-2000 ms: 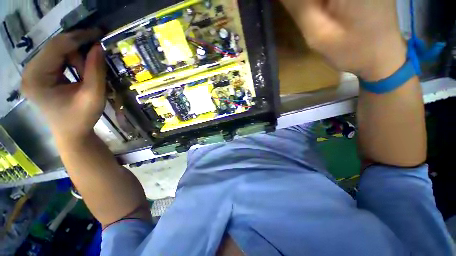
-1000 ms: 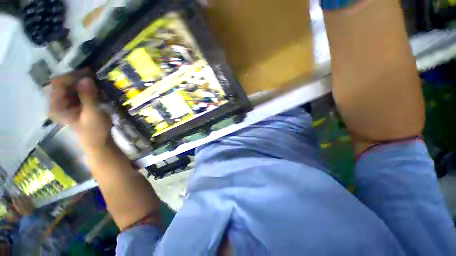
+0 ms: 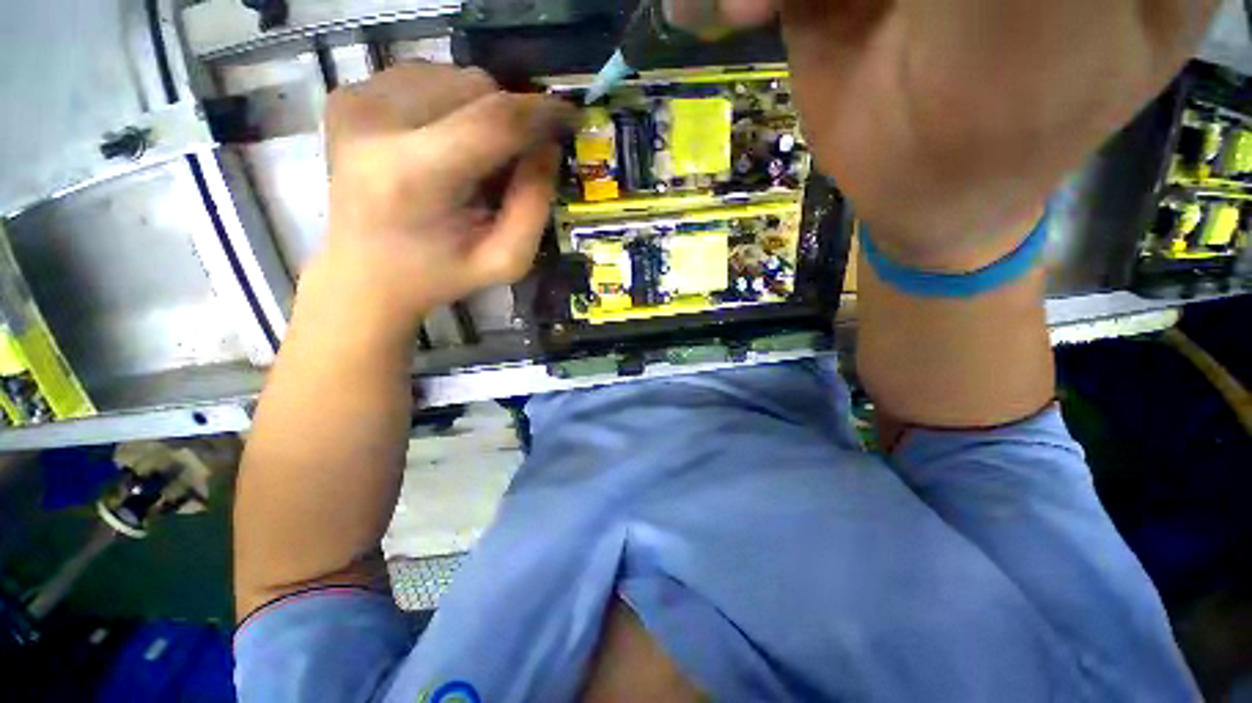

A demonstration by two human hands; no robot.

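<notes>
A black solder pallet (image 3: 687, 331) lies on the line in front of me and holds a PCB panel (image 3: 680, 205) with two rows of parts and yellow transformers. My left hand (image 3: 433, 192) is at the panel's upper left corner, fingers bent together; whether they pinch anything is hidden. My right hand (image 3: 961, 110) is above the panel's right side, cut off by the top edge. A hand tool with a pale blue narrow tip (image 3: 611, 76) comes down from its fingers and points at the panel's upper left. A blue wrist strap (image 3: 957, 278) is on my right wrist.
Aluminium conveyor rails (image 3: 474, 383) run across the front. Another pallet with a populated panel (image 3: 1203, 206) is at the far right. A waiting PCB panel (image 3: 45, 360) lies at the far left. Metal crossbars and a black knob (image 3: 126, 142) are at the upper left.
My right hand has come back into view over the panel with the tipped tool. My left hand has moved to the panel's upper left corner. The view has turned and more of the line shows.
</notes>
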